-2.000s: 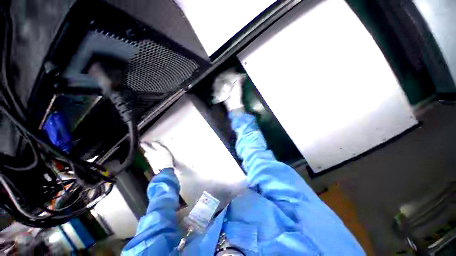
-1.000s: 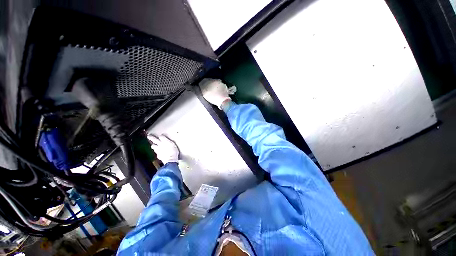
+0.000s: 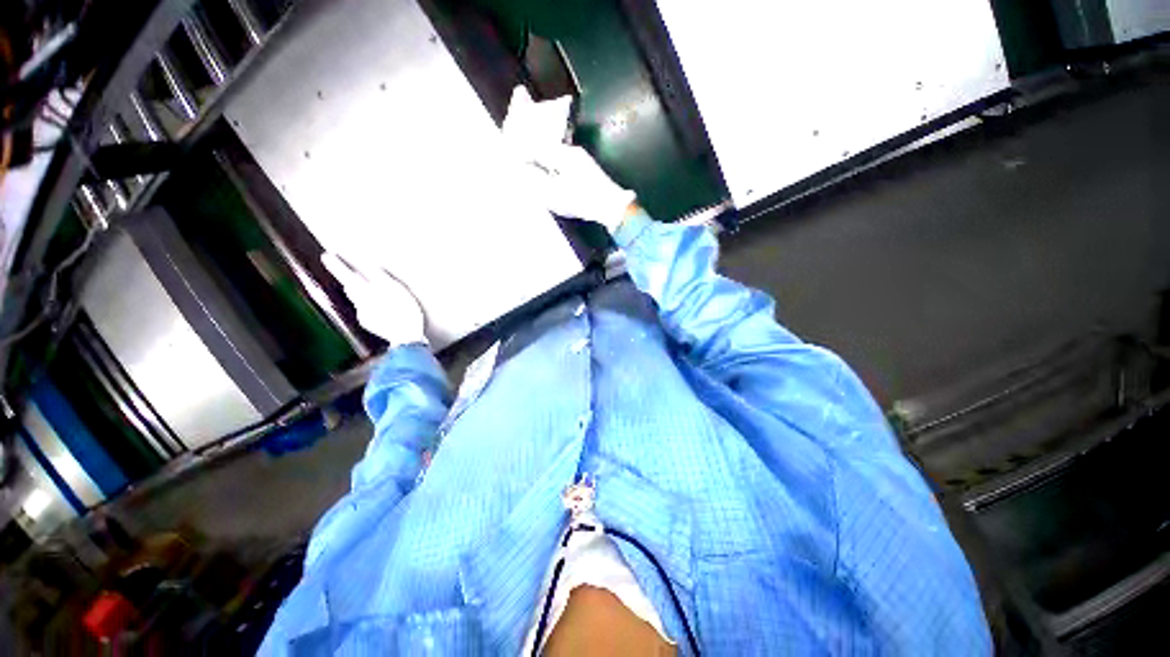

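A metal enclosure with a flat white top and dark sides lies in front of me. My left hand, in a white glove, lies flat along its left edge near the front corner. My right hand, also gloved, is at its right edge, holding a crumpled white wipe that sticks up beyond the fingers. The glove and wipe blend, so the exact grip is unclear. A dark green carrier board shows to the right of the enclosure.
Another white-topped enclosure stands to the right. A lower enclosure with a grey side is at the left, past a green gap. Shiny rollers show at the upper left. The line's front edge runs just before my body, above the grey floor.
My view has shifted to the line's front; the black perforated equipment and cables have left it. Both hands stay at the enclosure's sides, the right now nearer its front end.
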